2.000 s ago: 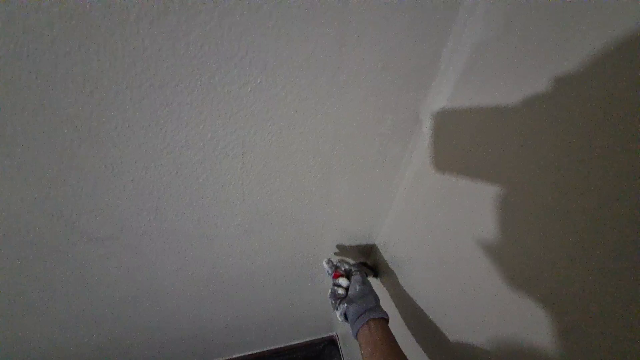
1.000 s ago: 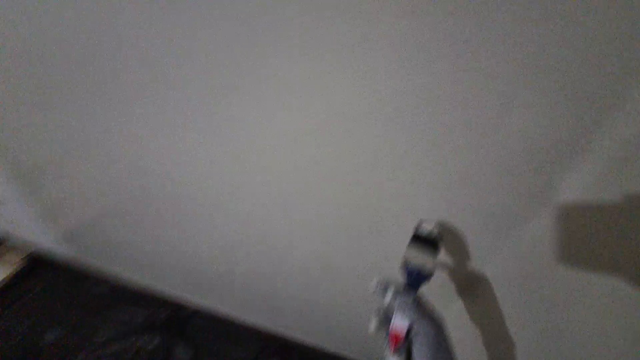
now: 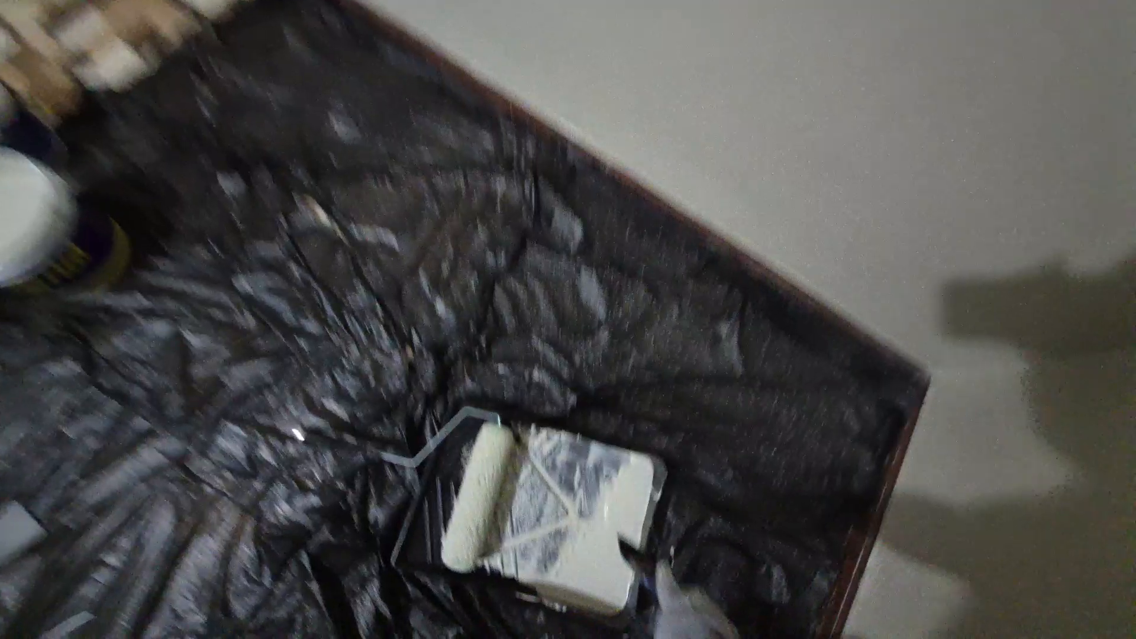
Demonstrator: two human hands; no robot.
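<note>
My right hand (image 3: 690, 612), in a grey glove, is at the bottom edge, right of centre, closed on a paintbrush (image 3: 641, 559). The brush's tip is at the paint-filled end of a paint tray (image 3: 655, 484); blur hides whether it touches the paint. White paint (image 3: 596, 564) lies in the tray. A cream-coloured paint roller (image 3: 482, 497) rests across the tray's other end, its bent metal frame (image 3: 439, 439) reaching out to the left. My left hand is out of the picture.
Wrinkled black plastic sheeting (image 3: 355, 355) covers the floor. A paint bucket with a white lid (image 3: 27, 217) stands at the left edge. A brown skirting strip (image 3: 621, 169) runs along the foot of the pale wall (image 3: 799, 133) and turns at a corner. Shadows fall on the wall at right.
The view has swung down from the walls to the floor. My right hand with the brush was against the wall and is now at the paint tray.
</note>
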